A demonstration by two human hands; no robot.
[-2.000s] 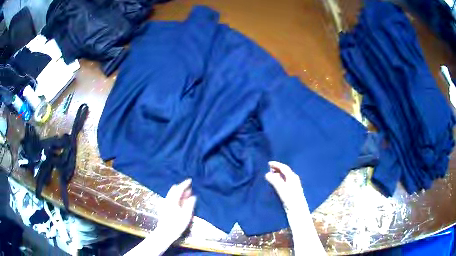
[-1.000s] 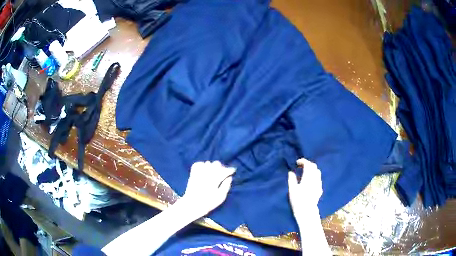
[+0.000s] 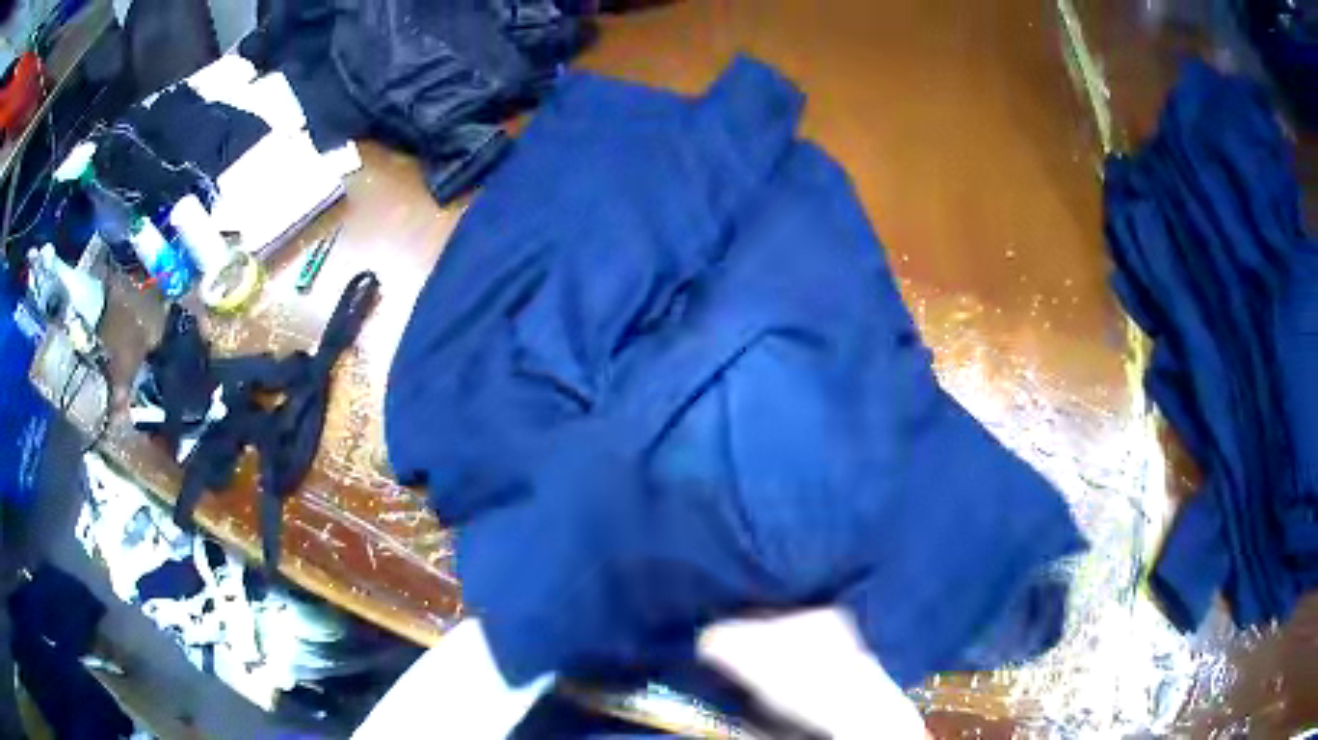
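Observation:
A navy garment (image 3: 622,275) lies spread over the wooden table (image 3: 954,130), wrinkled, with a raised, bunched part at its middle front. My left hand (image 3: 470,687) is at the garment's lower left edge; only the wrist and forearm show clearly, and the fingers are hidden by the cloth. My right hand (image 3: 788,658) is blurred at the garment's lower front edge, and its fingers are not distinct. Whether either hand grips the cloth cannot be seen.
A stack of navy pieces (image 3: 1221,333) lies at the right. Black straps (image 3: 275,419), yellow tape roll (image 3: 231,281), small green tool (image 3: 315,260) and white-blue bottles (image 3: 162,257) are at the left. A dark shiny heap (image 3: 448,72) lies behind the garment. White scraps (image 3: 217,593) lie below the left edge.
Both hands have moved down toward the garment's front edge and partly out of sight. The garment's front and middle have bunched up, and its right edge has drawn inward. The view has shifted.

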